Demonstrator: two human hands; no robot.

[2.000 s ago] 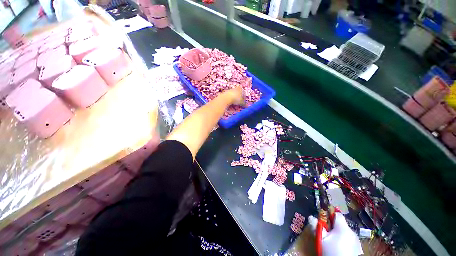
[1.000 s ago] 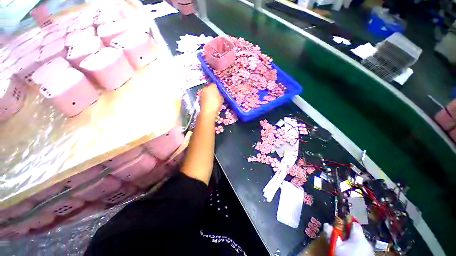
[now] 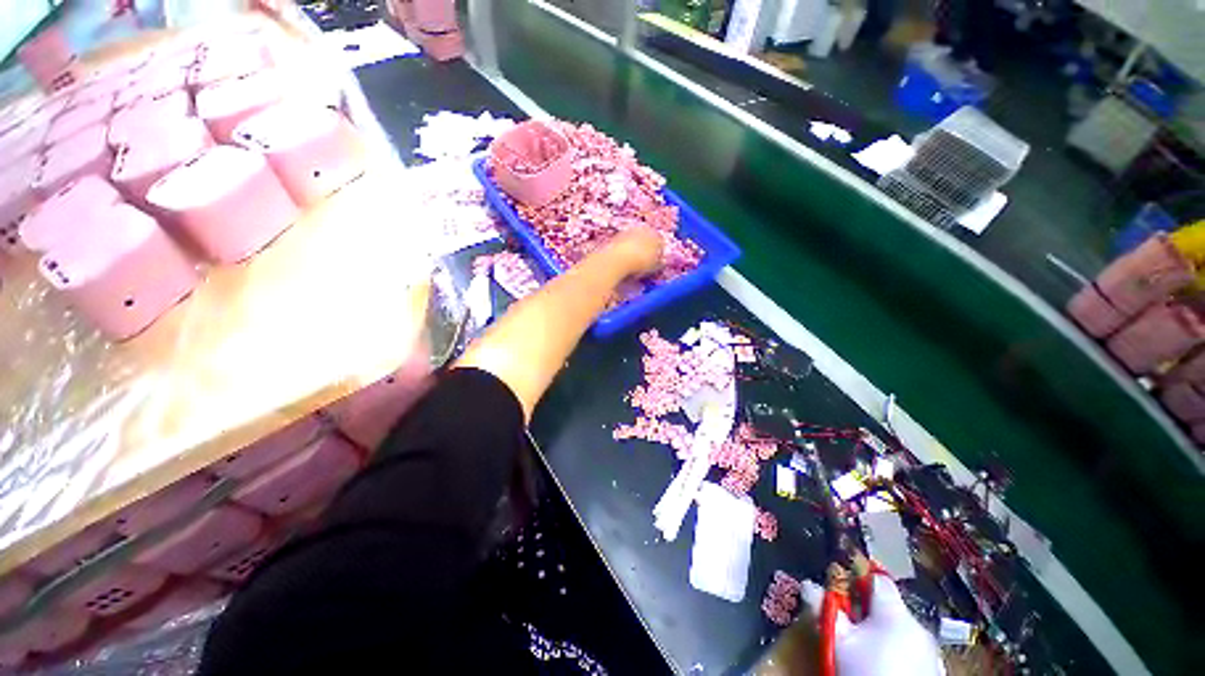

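Observation:
A blue tray (image 3: 718, 251) is heaped with tiny pink moulded pieces (image 3: 601, 198), with one pink cup-shaped housing (image 3: 530, 164) standing in its far left part. My bare left hand (image 3: 637, 251) reaches into the near right part of the heap; its fingertips are hidden among the pieces, so I cannot tell if it grips any. My white-gloved right hand (image 3: 888, 639) is at the bottom edge, closed around the red looped handles of the cutters (image 3: 835, 610). The jaws point away from me beside the wires.
Loose pink pieces (image 3: 667, 376), white strips (image 3: 722, 541) and a tangle of red and black wires (image 3: 945, 522) lie on the dark bench. Pink housings (image 3: 222, 209) stand on film-covered cardboard at left. A green conveyor belt (image 3: 846, 304) runs beyond the bench.
My left hand has moved from the tray's near left side into the heap. The view has shifted. My right hand still holds the cutters.

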